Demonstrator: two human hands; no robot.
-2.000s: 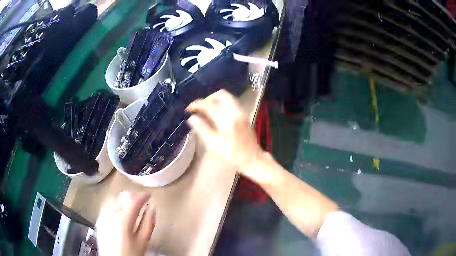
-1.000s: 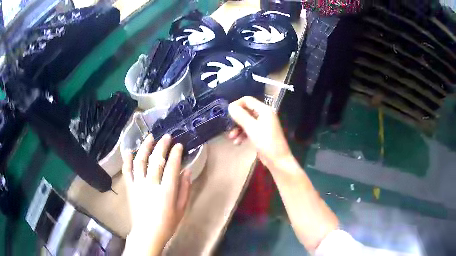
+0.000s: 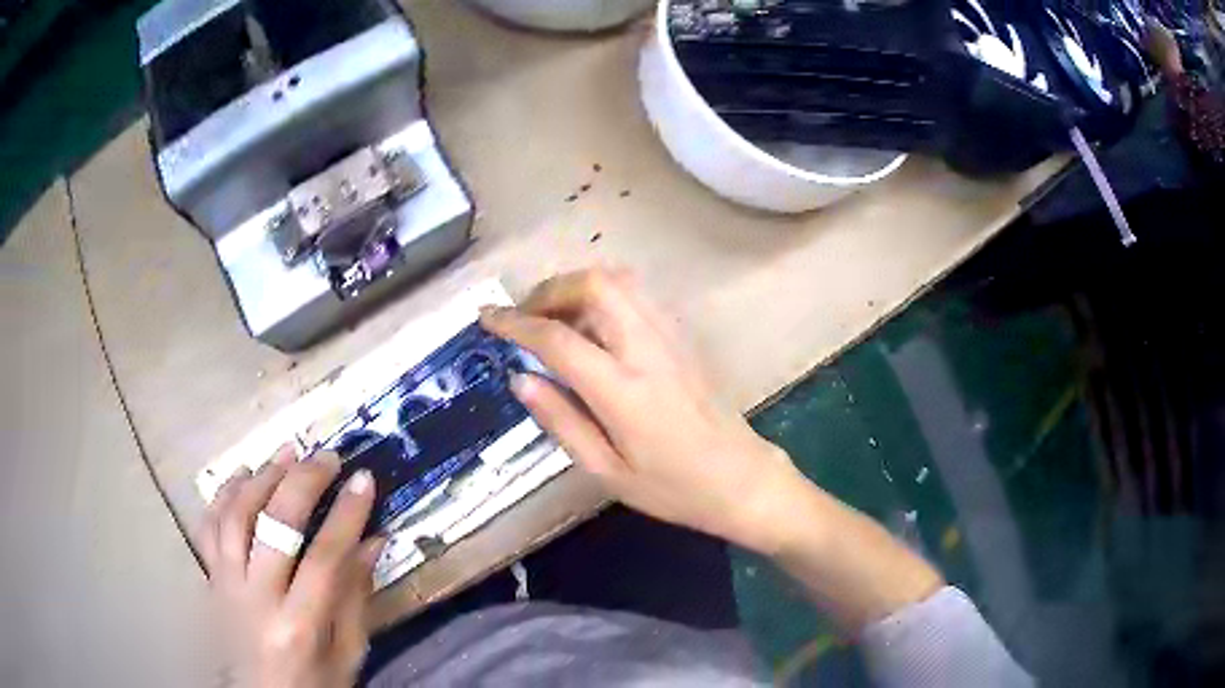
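Observation:
A glossy black plastic housing with round recesses lies in the white fixture on the tan bench. My left hand, with a white band on one finger, has its fingertips on the housing's left end. My right hand pinches the housing's right end between thumb and fingers. Both hands partly cover the ends of the housing and the fixture.
A grey and black screw feeder stands behind the fixture. Small dark screws lie loose on the bench. A white tub of black parts is at the upper right, with round black units beyond.
The view has swung from the tubs to the fixture and feeder. The housing, held over the tub a second ago, now lies in the white fixture with both hands on it.

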